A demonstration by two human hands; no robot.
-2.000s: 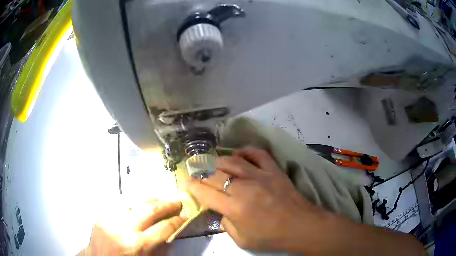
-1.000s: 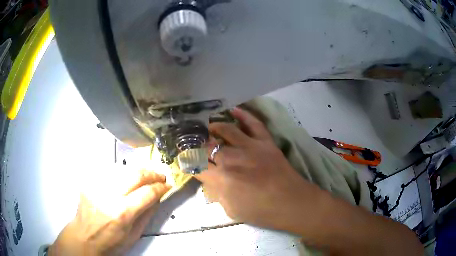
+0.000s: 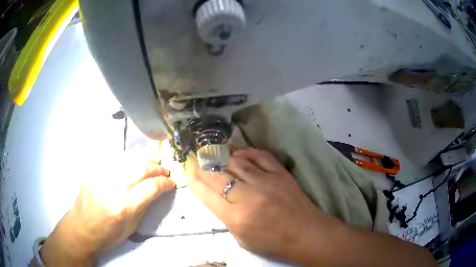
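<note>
An olive-green garment piece lies on the white bed, behind and to the right of my right hand. My right hand, with a ring, lies over the cloth beside the thread tension dial; its fingertips are partly behind the dial. My left hand is at the left under the lamp glare, its fingers together and pointing at the needle area. Glare hides whether it holds cloth. The presser foot and needle are hidden by the machine head and fingers.
Thread snips with orange handles lie right of the cloth. A dark thread tangle is below them. The upper pre-tension knob is on the head face. A yellow curved piece hangs at the upper left.
The strip of cloth that showed between my hands is no longer visible. My right fingers have moved from behind the dial to lower beside it. The view has shifted slightly.
</note>
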